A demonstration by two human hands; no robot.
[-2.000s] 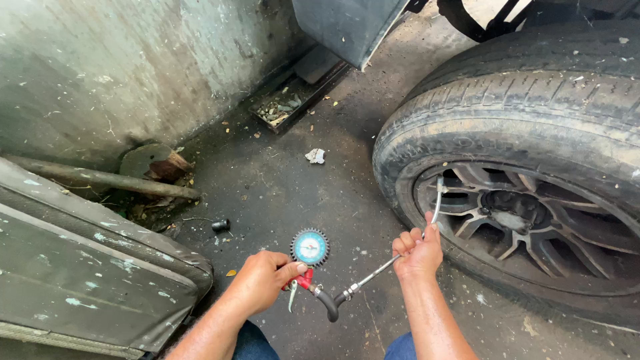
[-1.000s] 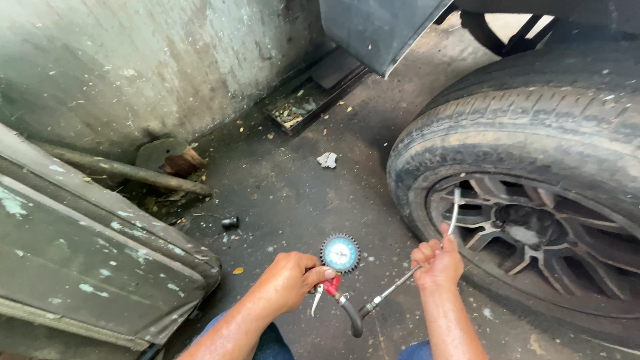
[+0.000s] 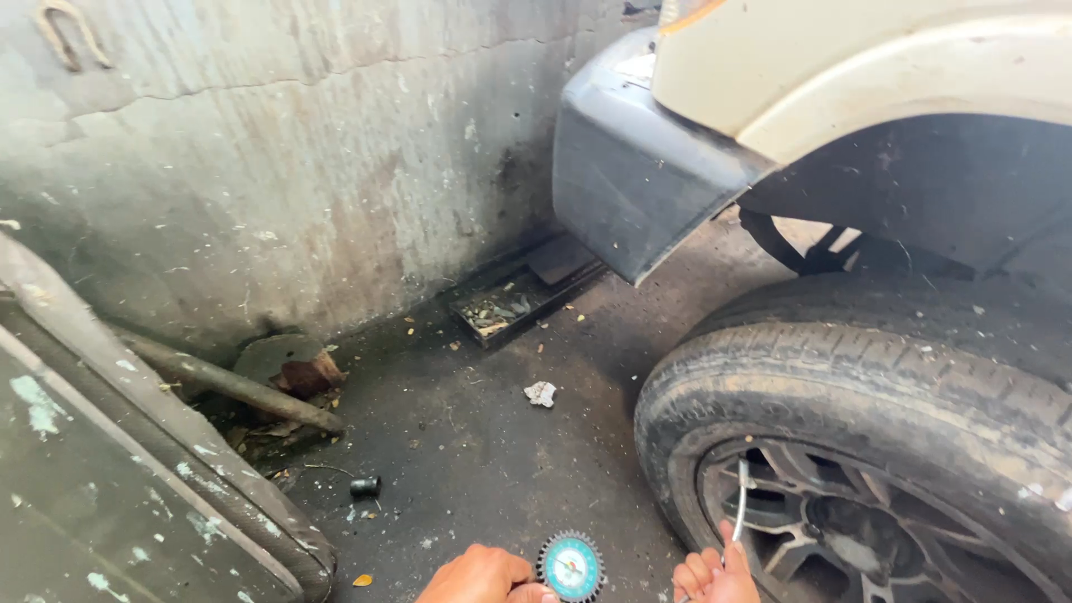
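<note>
At the bottom centre, my left hand [image 3: 486, 578] is beside a round tyre pressure gauge [image 3: 571, 567] with a teal and white dial and a ribbed black rim; the handle below it is cut off by the frame edge. My right hand [image 3: 718, 576] grips a thin metal inflator tube [image 3: 741, 501], whose upper end reaches the rim edge of a vehicle's wheel. The worn tyre [image 3: 804, 377] surrounds a multi-spoke alloy wheel [image 3: 854, 519] on the right.
A dark bumper corner [image 3: 645, 167] hangs over the floor. Against the stained wall [image 3: 318, 167] lie a debris-filled tray [image 3: 502, 322] and a pole [image 3: 243, 385]. A paint-spattered padded panel [image 3: 151, 469] stands left. A black cylindrical piece [image 3: 365, 487] and crumpled scrap [image 3: 540, 394] lie on the floor.
The view has tilted up, showing more wall and the vehicle body. The gauge's handle and hose, visible earlier, are now out of frame. My right hand still holds the tube at the wheel.
</note>
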